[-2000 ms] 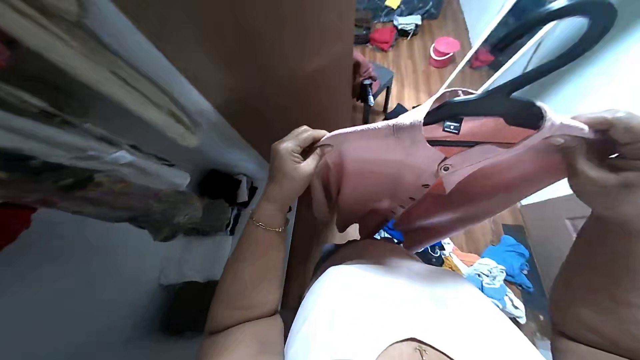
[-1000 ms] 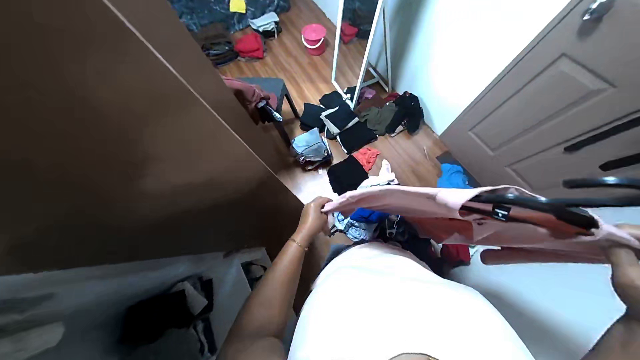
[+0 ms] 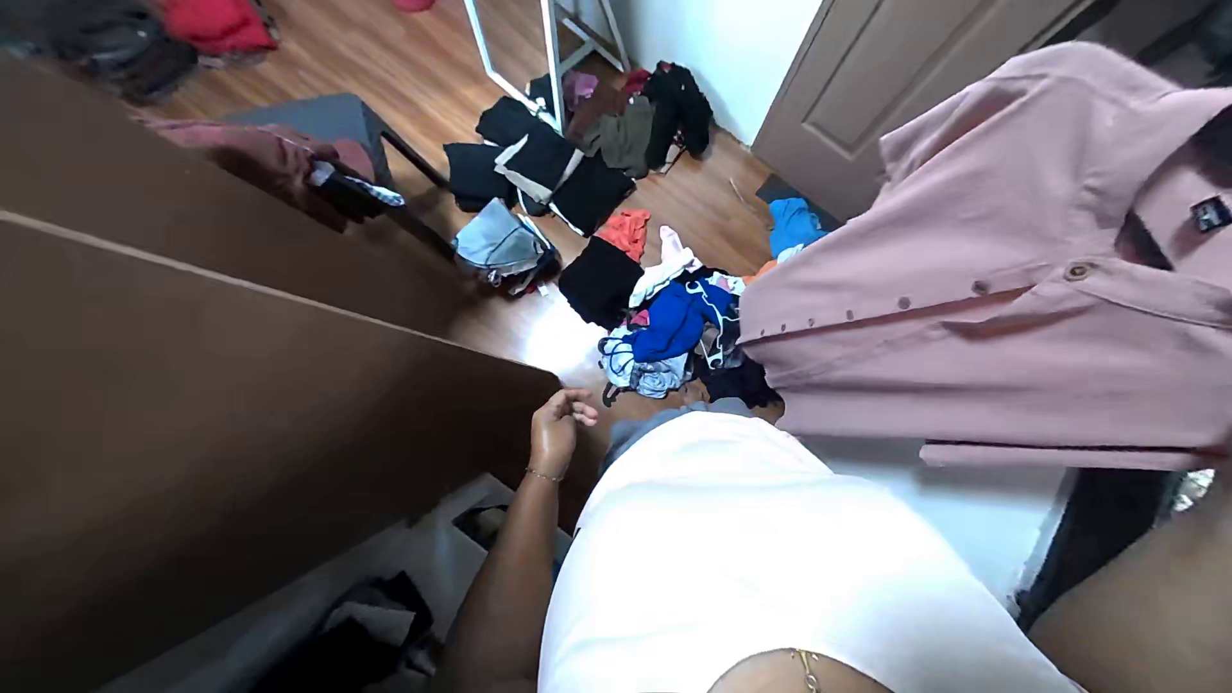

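A pink button-front shirt (image 3: 1020, 260) is spread out at the right, its collar toward the right edge of the view and its hem toward my body. My left hand (image 3: 561, 428) is empty, fingers apart and slightly curled, beside the edge of a brown wardrobe panel (image 3: 289, 404). Of my right arm only the forearm shows at the lower right; the hand is out of view. The hanger seen earlier is mostly out of view, with a dark bit at the collar.
Piled clothes, among them a blue garment (image 3: 674, 322), lie on the wood floor before me. Folded black clothes (image 3: 539, 159) lie near a white metal stand (image 3: 553, 67). A grey chair (image 3: 318, 120) holds clothing. A brown door (image 3: 866, 87) stands behind; shelves with clothes are lower left.
My left hand has let go of the pink shirt and is now apart from it. The shirt has moved to the right and hangs spread out. My right hand has left the view.
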